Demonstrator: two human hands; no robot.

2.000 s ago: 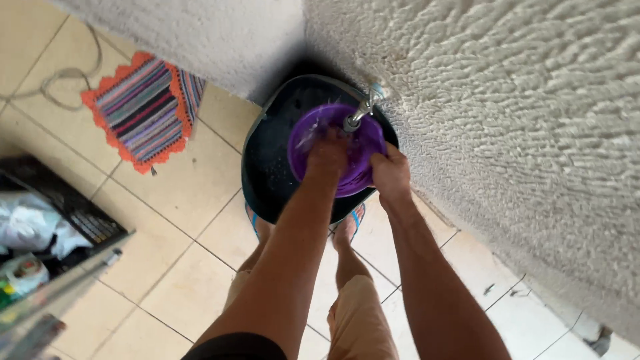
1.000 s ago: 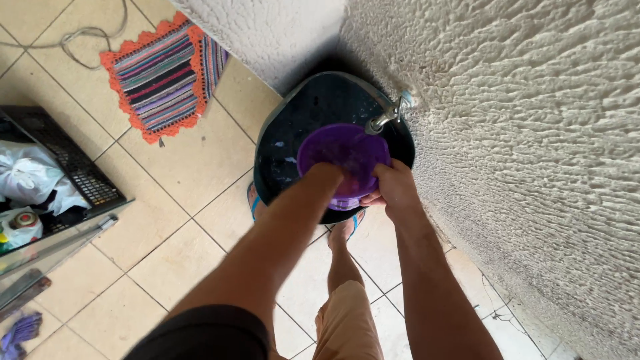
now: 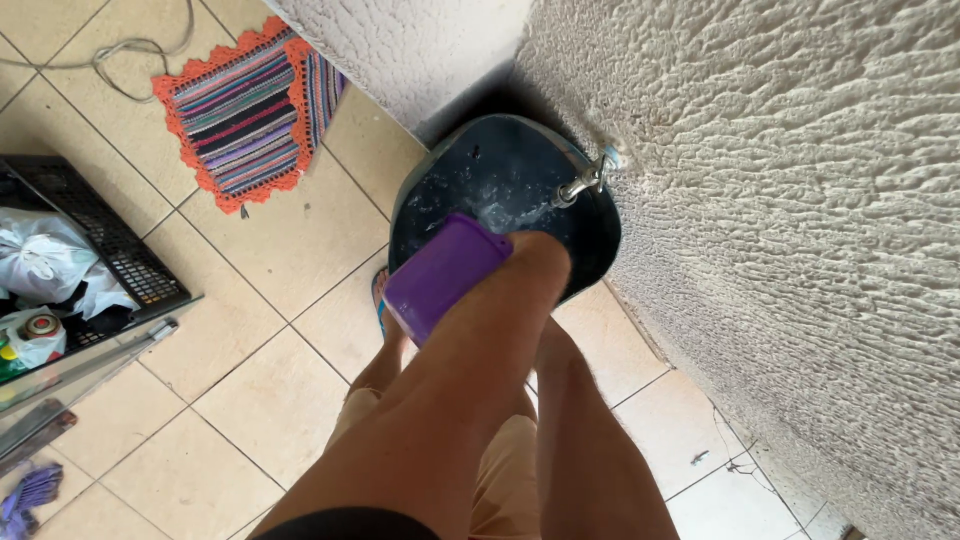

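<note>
A purple plastic tub (image 3: 448,274) is tipped on its side over a dark basin (image 3: 506,161), its outer base facing me. My left arm reaches across from the lower left, and the bent wrist of my left hand (image 3: 544,253) is at the tub's rim; the fingers are hidden. My right forearm comes up from below and passes behind the left arm, so the right hand is out of sight. Splashing water shows in the basin beyond the tub. The metal tap (image 3: 574,189) on the wall points over the basin.
Textured walls (image 3: 765,150) border the basin. A striped cloth with an orange crocheted edge (image 3: 240,116) lies on the tiles near a cable (image 3: 124,56). At left are a black crate (image 3: 120,240) with plastic bags and a glass-like panel. My feet in flip-flops are beside the basin.
The purple tub has gone from upright, with its inside facing me, to tipped with its base facing me, and has moved away from the tap. The right hand, visible before, is now hidden.
</note>
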